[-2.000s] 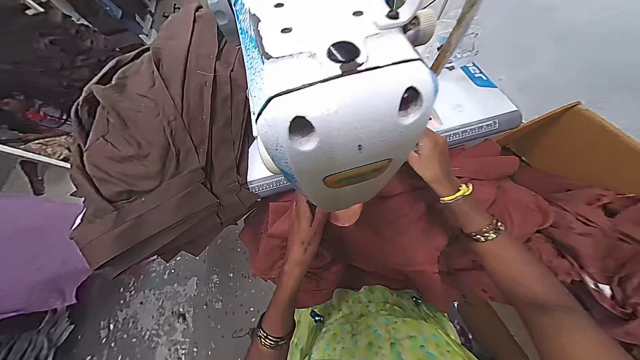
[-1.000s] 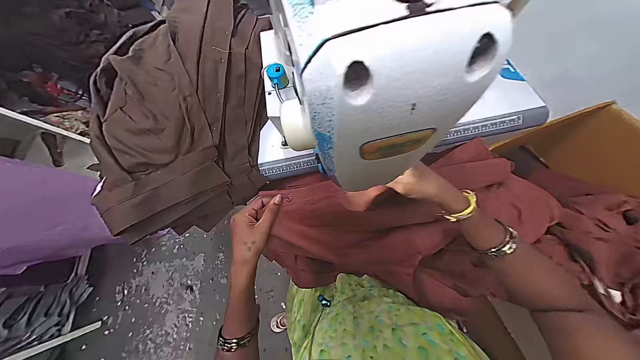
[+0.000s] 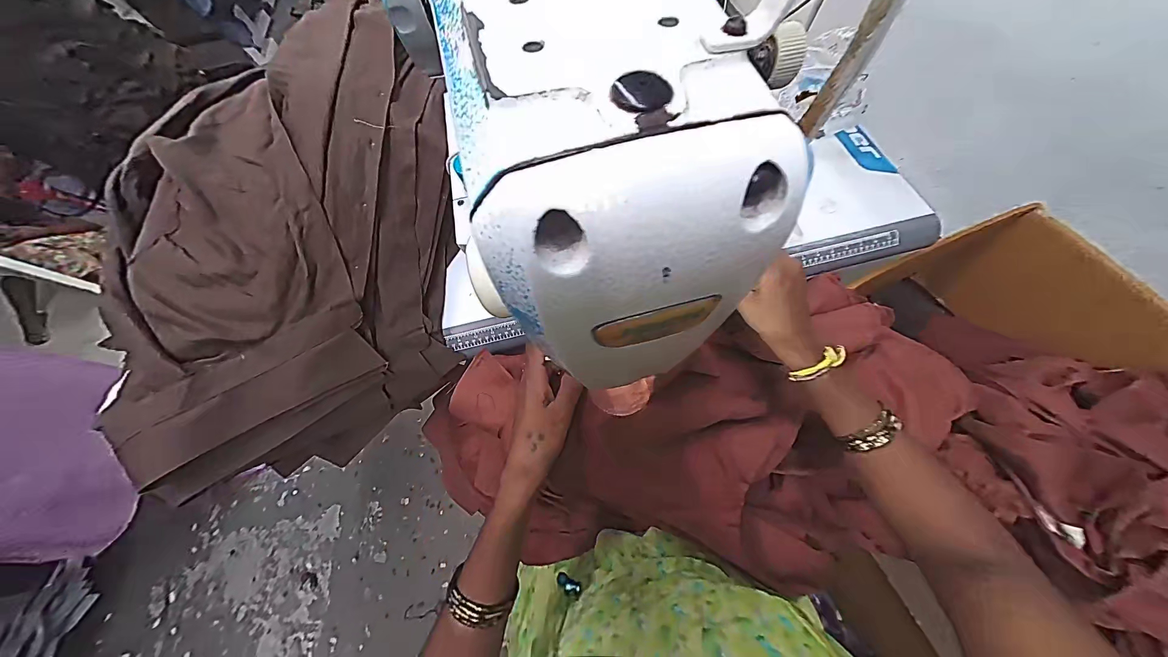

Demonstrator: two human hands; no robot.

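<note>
A white and blue industrial sewing machine (image 3: 639, 237) fills the upper middle, its head hiding the needle area. Rust-red cloth (image 3: 675, 456) lies under and in front of it and spreads over the lap. My left hand (image 3: 545, 411) is on this cloth at the lower left of the machine head, fingertips partly hidden behind it. On the right side of the head, my right hand (image 3: 776, 306) rests at the cloth near the machine bed (image 3: 849, 205), its fingers partly covered. Whether either hand pinches the cloth is not visible.
A stack of dark brown cloth pieces (image 3: 246, 274) stands left of the machine. A cardboard box (image 3: 1031, 283) is at the right, with more rust-red cloth (image 3: 1086, 456) by it. Purple cloth (image 3: 59, 456) is at the far left, above a stained grey floor (image 3: 246, 557).
My left hand, which held the cloth edge left of the machine head one second ago, is now close against the head's lower left. The view has shifted.
</note>
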